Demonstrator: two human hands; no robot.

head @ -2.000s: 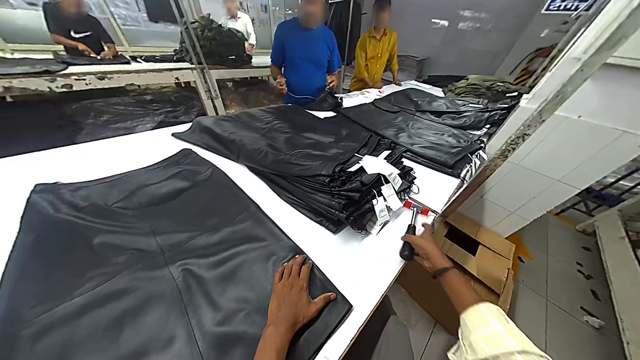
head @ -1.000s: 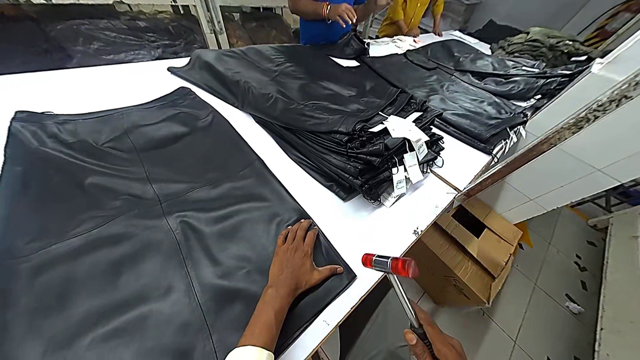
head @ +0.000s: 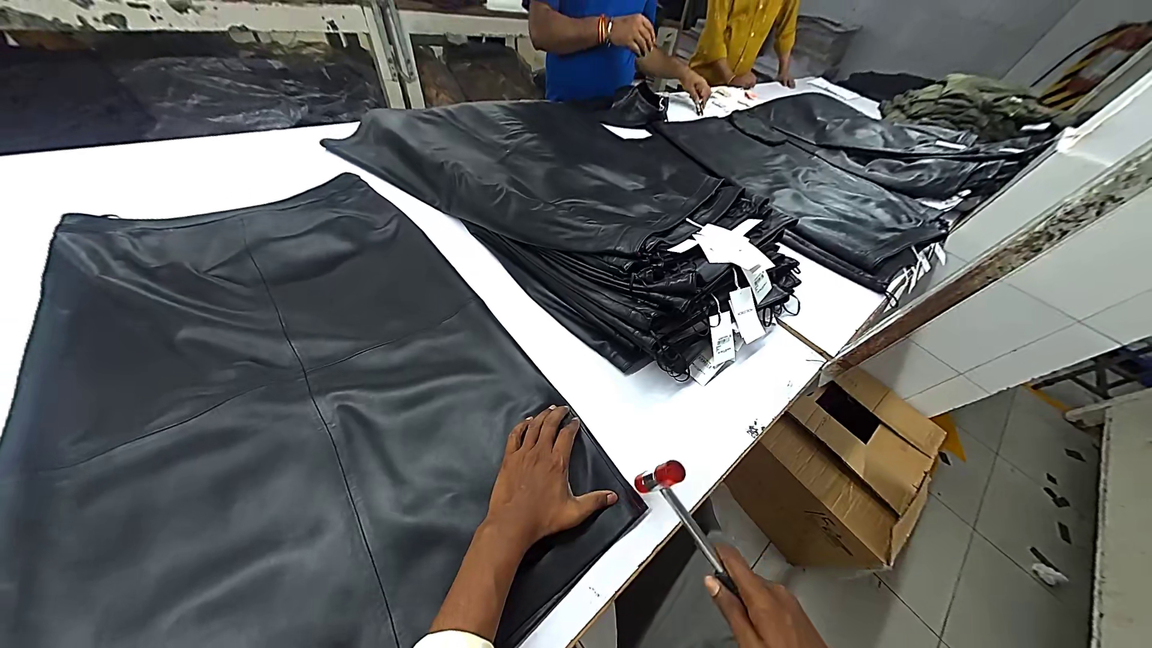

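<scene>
A black leather skirt (head: pixel 297 378) lies spread flat on the white table (head: pixel 621 396), its waistband toward the far left. My left hand (head: pixel 538 477) rests palm down near the skirt's right corner, fingers slightly apart, holding nothing. Past the table's front edge, my right hand (head: pixel 760 598) grips the dark handle of a mallet (head: pixel 693 526) with a metal shaft and red faces. The mallet head is just right of the skirt's corner; whether it touches the table I cannot tell.
Stacked black leather garments (head: pixel 558 180) with white tags (head: pixel 745 310) lie behind the skirt, and more garments (head: pixel 828 180) lie farther right. A cardboard box (head: pixel 810 495) stands on the floor beside the table. A white tiled ledge (head: pixel 981 333) borders the right side. Two people stand at the far side.
The mallet, lying lower against my right hand at the table edge two seconds ago, now extends forward from my grip. My left hand stays on the skirt. The view has tilted down.
</scene>
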